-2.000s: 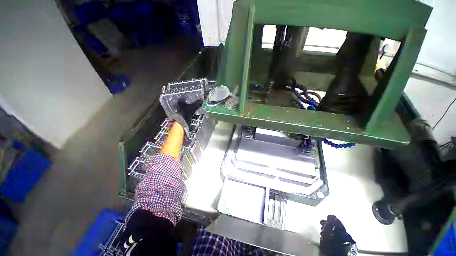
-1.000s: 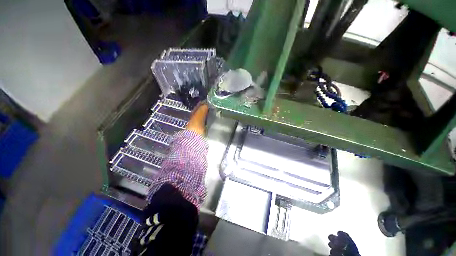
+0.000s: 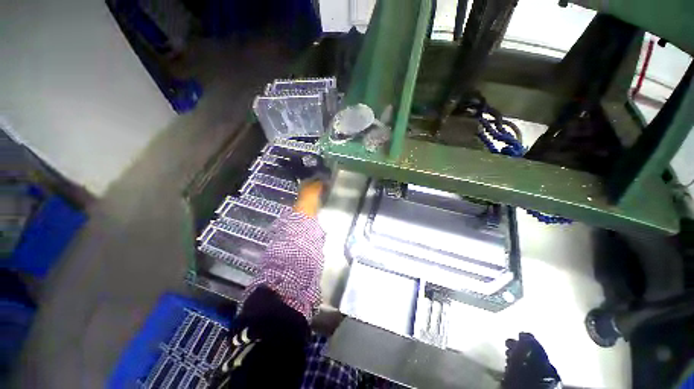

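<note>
Silver slotted castings lie in an overlapping row left of the fixture. More castings stand upright at the row's far end. My left hand, in a dark glove, is over the far part of the row, just below the upright castings; its fingers are unclear. My right hand, in a dark glove, is low at the right over the pale table, partly cut off by the bottom edge, with its finger shape unclear. The silver fixture sits under the green frame. A flat silver plate lies in front of it.
The green machine frame crosses above the fixture, with a pale grey lump on its left corner. A blue hose is behind. A blue crate with slotted castings is at lower left. A dark round-ended part is at right.
My left hand has come down from the upright castings towards me, and they stand apart from it. Earlier it was at a tilted casting. My right hand stays low at the right.
</note>
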